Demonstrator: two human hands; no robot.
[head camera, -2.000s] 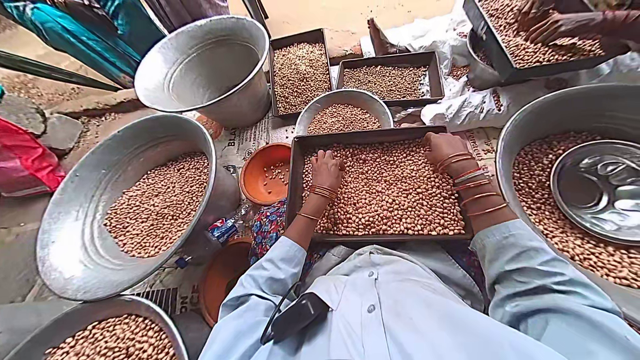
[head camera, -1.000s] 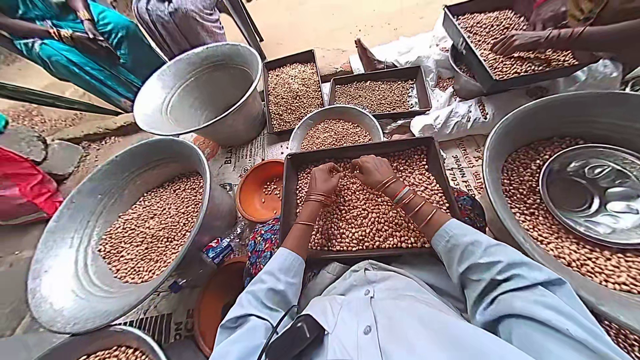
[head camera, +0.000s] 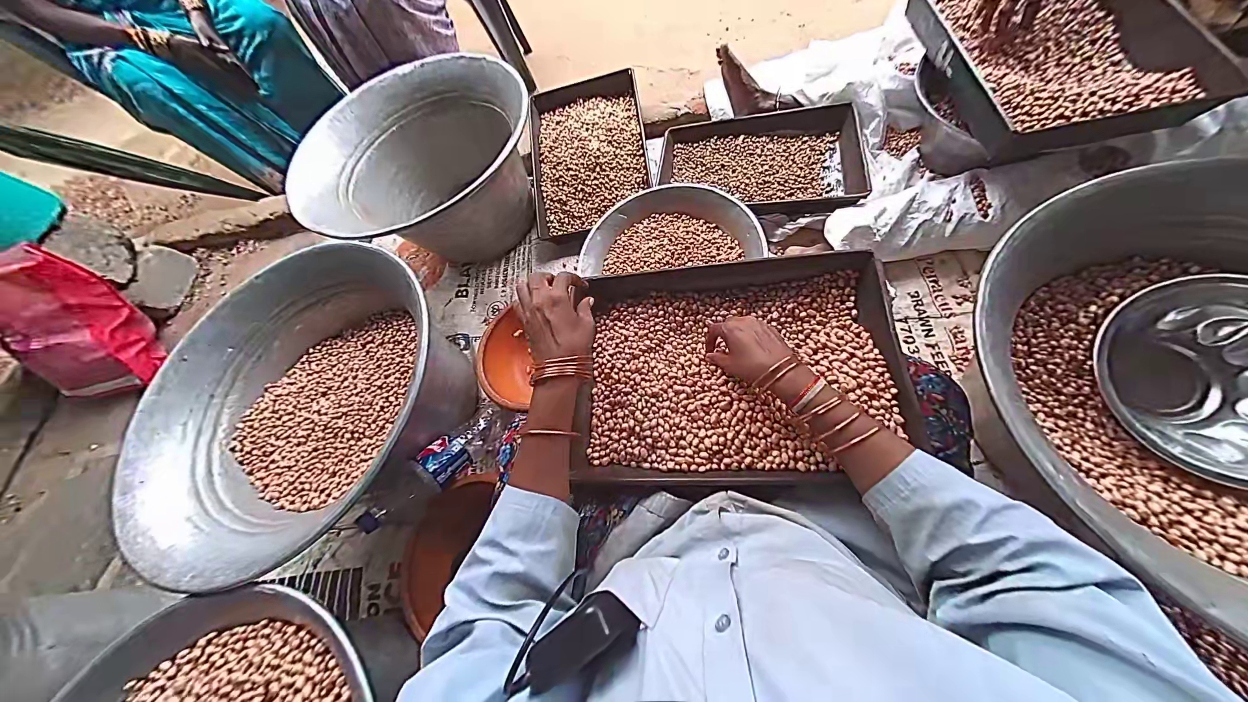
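Note:
A dark rectangular tray (head camera: 746, 476) full of pinkish-brown nuts or beans (head camera: 682, 409) rests at my lap. My left hand (head camera: 556, 317) is at the tray's left edge, beside an orange bowl (head camera: 502, 366) that holds a few pale bits; the bowl is partly behind my wrist. Its fingers are bent, and whether they hold anything is not visible. Over the right middle of the tray is my right hand (head camera: 749, 349), its fingers curled down at the nuts; what lies between the fingertips is hidden. Both wrists wear bangles.
Metal tubs of nuts stand at left (head camera: 273, 546), lower left (head camera: 331, 634) and right (head camera: 1004, 390), the right one holding a metal plate (head camera: 1180, 375). Beyond my tray are an empty tub (head camera: 468, 205), a round bowl (head camera: 595, 244) and smaller trays (head camera: 639, 136). A co-worker's hand (head camera: 1004, 15) touches another tray (head camera: 985, 107).
My hands, together over the tray one second ago, are now apart. My left hand has moved left to the tray's edge by the orange bowl.

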